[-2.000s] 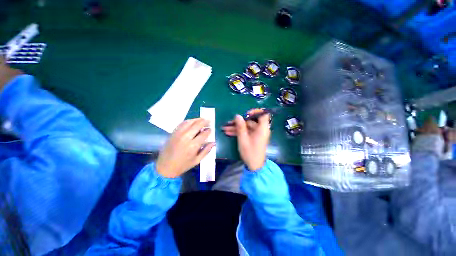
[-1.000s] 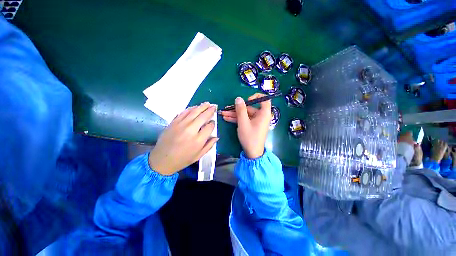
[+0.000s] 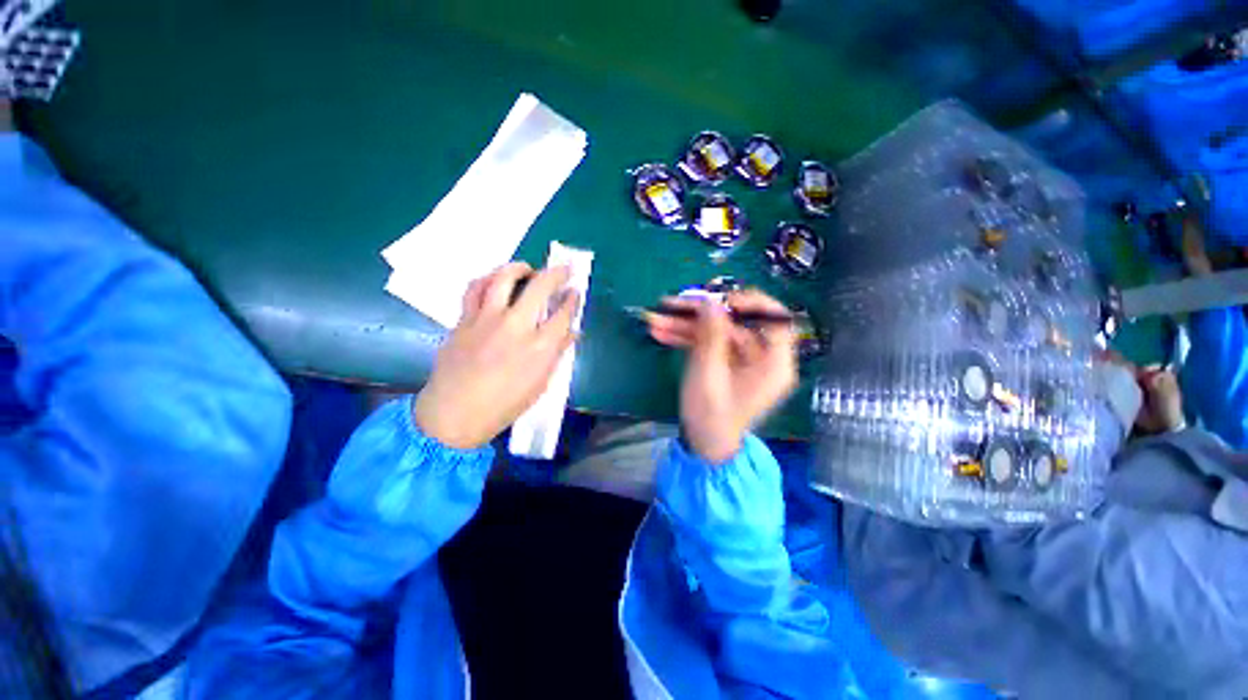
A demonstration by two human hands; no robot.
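My left hand (image 3: pixel 496 353) lies on a narrow white strip (image 3: pixel 545 410) near the bench's front edge, its fingers curled over the strip. A small dark thing shows between its fingers; I cannot tell what it is. My right hand (image 3: pixel 736 367) is blurred and holds thin dark tweezers (image 3: pixel 753 316), to the right of the strip and apart from it. Several round open housings (image 3: pixel 719 219) with small white-yellow rectangles lie in a loose cluster ahead of my right hand. My right hand partly hides the nearest ones.
A pile of white strips (image 3: pixel 489 205) lies ahead of my left hand. A tall stack of clear trays (image 3: pixel 951 356) with round discs stands at the right. A person's blue sleeve (image 3: pixel 123 397) is at the left, a person in grey at the right. A patterned sheet (image 3: pixel 39 60) lies far left.
My right hand has moved right with the tweezers, away from the strip. The narrow strip is now more tilted, its near end further left. My left hand stays on it with fingers more curled.
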